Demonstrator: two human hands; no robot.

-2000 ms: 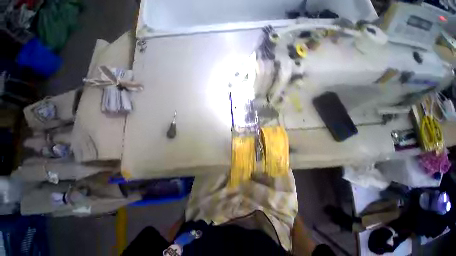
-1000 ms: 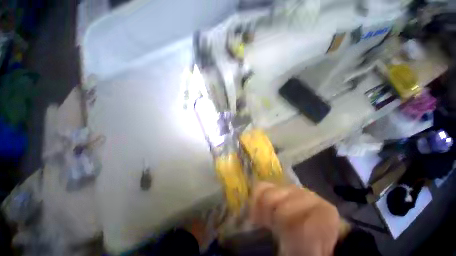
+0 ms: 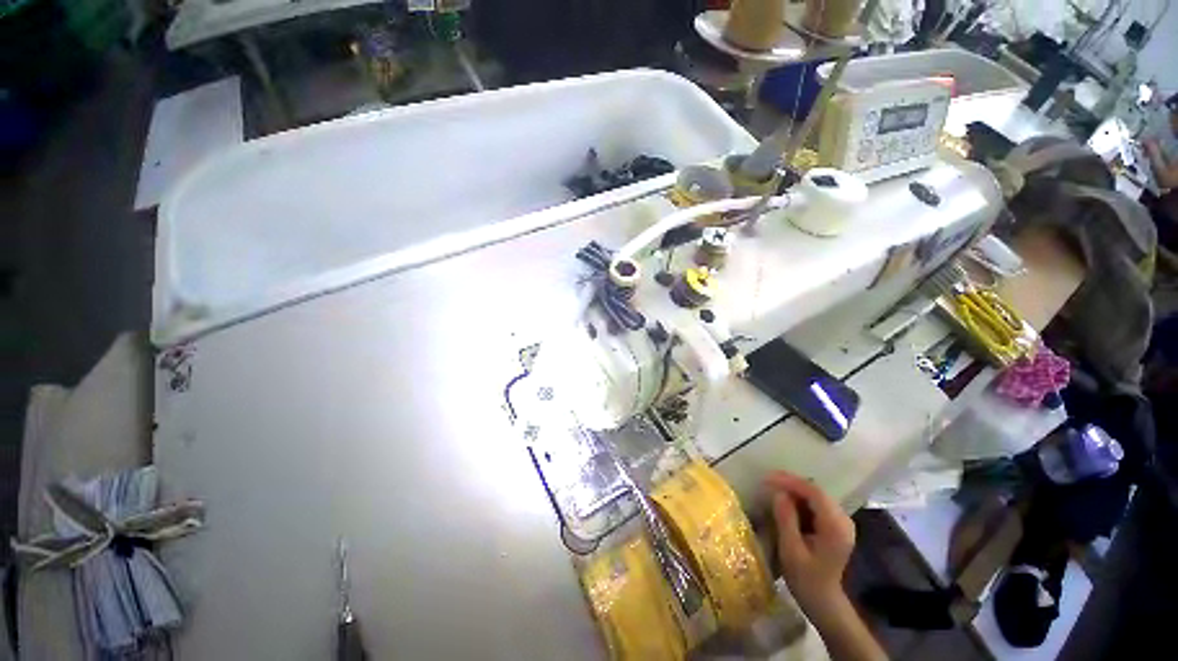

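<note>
My right hand [image 3: 814, 536] is at the table's front edge, just right of the yellow bands, with its fingers loosely curled and no held thing visible. My left hand is out of the picture. Two yellow printed bands [image 3: 711, 529] curve over the table edge before the needle. A long slim silver tool [image 3: 665, 536] lies between them. The needle plate [image 3: 581, 484] is behind the bands, partly washed out by the lamp. The white sewing machine [image 3: 827, 278] stands behind. No fabric piece shows at the needle.
An awl [image 3: 345, 607] lies front left. A tied bundle of strips [image 3: 123, 555] is far left. A black smartphone [image 3: 804, 387] lies on the machine bed. Yellow-handled scissors [image 3: 992, 323] and pink cloth [image 3: 1033, 377] are right. A white trough [image 3: 426, 181] runs behind; a purple-capped item [image 3: 1092, 452] is lower right.
The view has swung up and towards the left, showing more trough and the control panel. My right hand, absent two seconds ago and over the bands one second ago, is now beside them.
</note>
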